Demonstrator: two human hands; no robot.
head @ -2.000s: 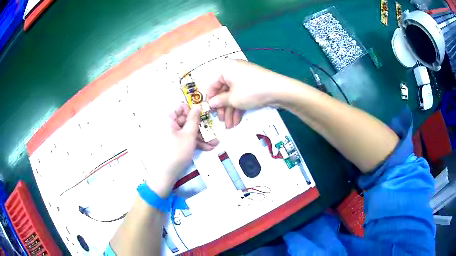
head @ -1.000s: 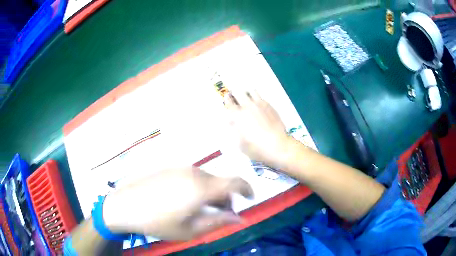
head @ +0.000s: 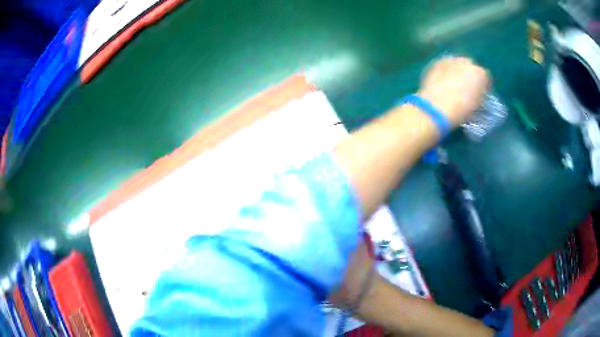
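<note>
My left hand (head: pixel 455 85), blurred, with the blue wrist strap, is over the clear screw bag (head: pixel 488 118) on the green bench; its fingertips are hidden. My right hand (head: pixel 354 280) is low over the panel's right part, mostly covered by my left sleeve, so its fingers do not show. The white back panel (head: pixel 191 191) lies on its orange-red edged pallet (head: pixel 197 135); my left arm covers much of it. A small green circuit board (head: pixel 395 258) shows at its right side. The black electric screwdriver (head: pixel 468 224) lies on the bench right of the panel.
A red board tray (head: pixel 526 309) is at the lower right. A white round device (head: pixel 564 99) and a small yellow board (head: pixel 535 41) are at the upper right. An orange-red rack (head: pixel 77 293) and a blue bin (head: pixel 39 289) stand at lower left. Another white panel (head: pixel 115 26) is at upper left.
My left hand has moved from the panel's near side up and right to the screw bag. My right hand has drawn back toward me beneath the left arm. The view has shifted.
</note>
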